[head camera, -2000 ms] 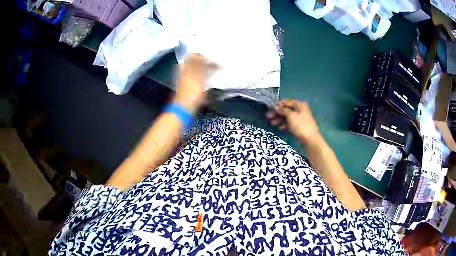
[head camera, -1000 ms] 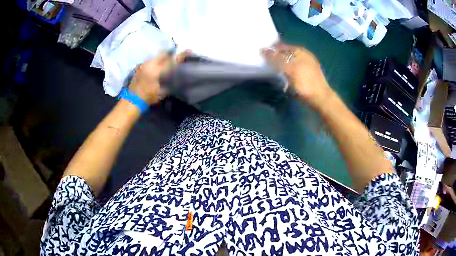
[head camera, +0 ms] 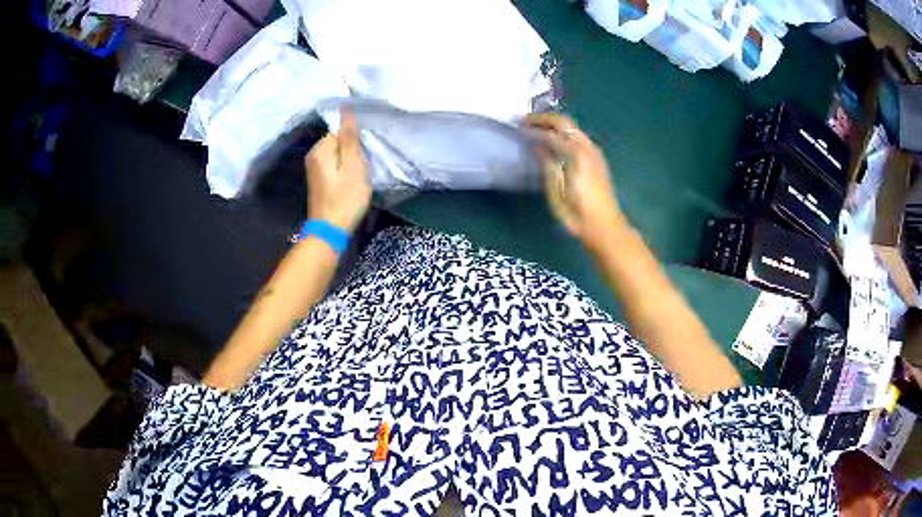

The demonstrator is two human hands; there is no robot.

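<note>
A white mailer (head camera: 445, 151), greyish and blurred, is stretched between my hands at the near edge of the stack of flat white mailers (head camera: 425, 50). My left hand (head camera: 340, 174) grips its left end, thumb up, with a blue band on the wrist. My right hand (head camera: 576, 172) grips its right end. Whether anything is inside the mailer cannot be told. A bulky, wrinkled packed mailer (head camera: 248, 106) lies to the left of the stack.
Black boxes (head camera: 794, 207) are stacked at the right, with printed labels (head camera: 771, 325) nearer me. White carrier bags (head camera: 698, 35) lie at the top right. Mauve-pink boxes (head camera: 207, 25) and a clear pouch (head camera: 149, 73) are at the top left. The tabletop (head camera: 647, 121) is dark green.
Both hands have moved up from the near side of the stack and now hold the mailer's two ends. Since one second ago, my left hand has shifted right and turned more upright.
</note>
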